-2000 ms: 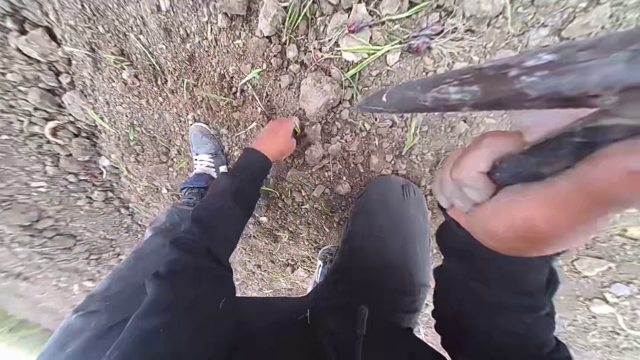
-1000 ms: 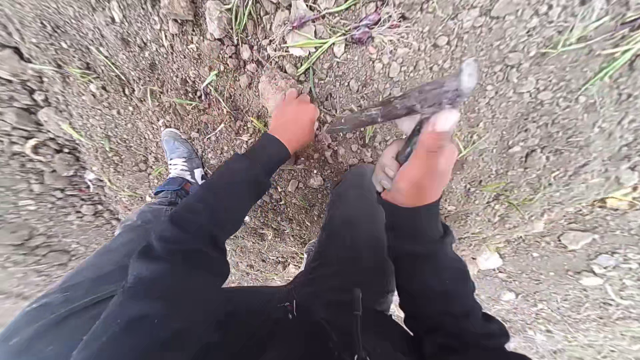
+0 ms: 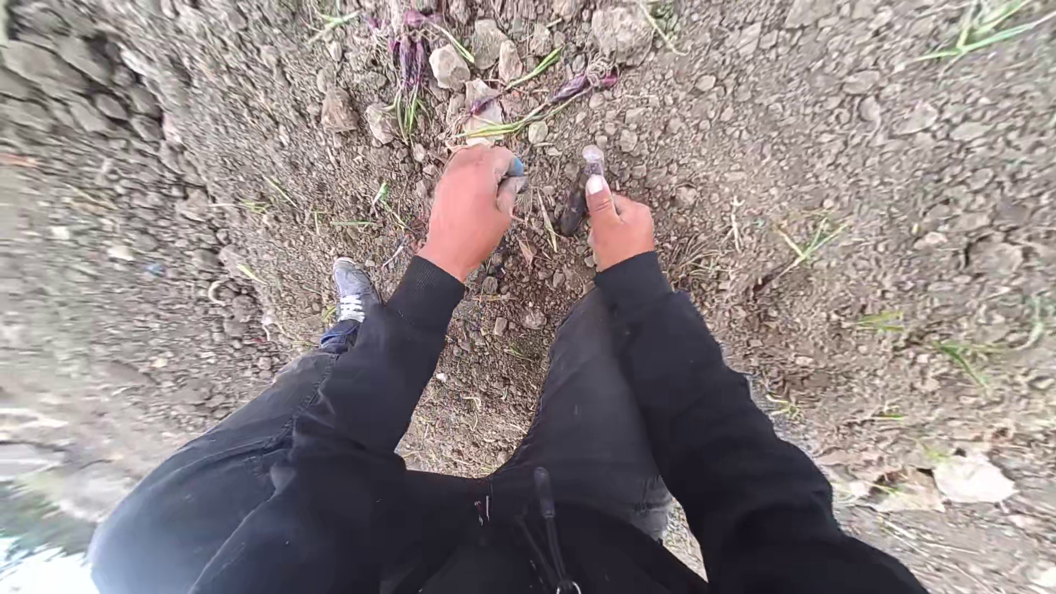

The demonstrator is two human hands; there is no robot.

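My left hand (image 3: 474, 202) is low over the stony soil, its fingers curled down; a small blue patch shows at its fingertips, and whether it grips anything is hidden. Just right of it, my right hand (image 3: 620, 227) is closed around a dark, worn hand tool (image 3: 575, 206), seen nearly end-on, with the thumb along its top near a pale, shiny end. Thin dry stalks lie on the ground between the hands. Beyond them lie purple bulbs with green leaves, like red onions: a bunch (image 3: 411, 58) at upper left and a single one (image 3: 584, 85) closer to the right hand.
Stones, among them a large one (image 3: 622, 35), lie beyond the hands. Green tufts (image 3: 810, 246) grow from the soil on the right. My sneaker (image 3: 353, 290) stands at left, near a band of coarser clods (image 3: 58, 74). A pale flat piece (image 3: 973, 478) lies at lower right.
The right hand and its tool, raised with the long dark head in sight earlier, have come down close beside the left hand. More purple bulbs have come into view at the top.
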